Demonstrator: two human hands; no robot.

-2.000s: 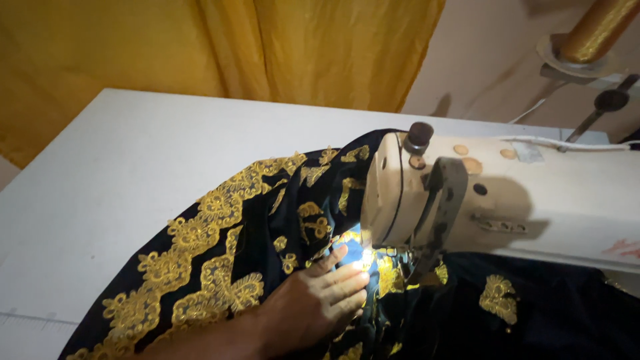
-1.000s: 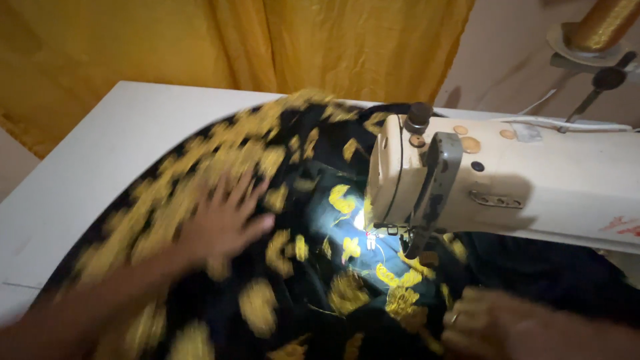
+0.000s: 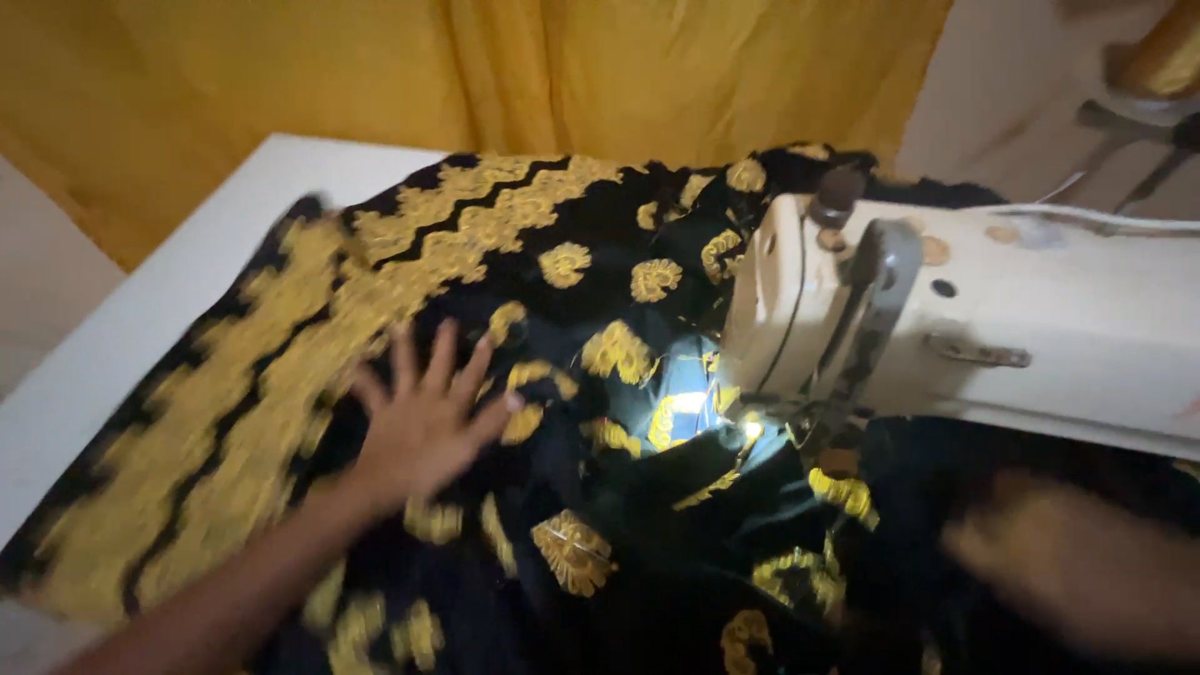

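Dark fabric with gold embroidered motifs point(image 3: 572, 553) and a wide gold scalloped border spreads over the table and passes beneath the head of a sewing machine point(image 3: 1012, 328). My left hand point(image 3: 427, 422) lies palm down on the fabric, fingers spread, between the border and the lit needle area. At the lower right, my right hand point(image 3: 1031, 534) is blurred over the dark cloth below the machine arm; its fingers cannot be made out. A bright lamp point(image 3: 753, 428) shines under the machine head, and the needle itself is hard to tell.
A white table point(image 3: 234, 220) shows along the left and back edges of the fabric. Behind it hangs a yellow curtain point(image 3: 656, 75). A cone of gold thread point(image 3: 1172, 56) stands on a holder at the upper right, and a white cable point(image 3: 1059, 214) runs along the machine's top.
My left hand has left the needle area and lies farther left on the fabric, fingers apart. My right hand has come into view. The fabric has shifted and spread toward the back of the table.
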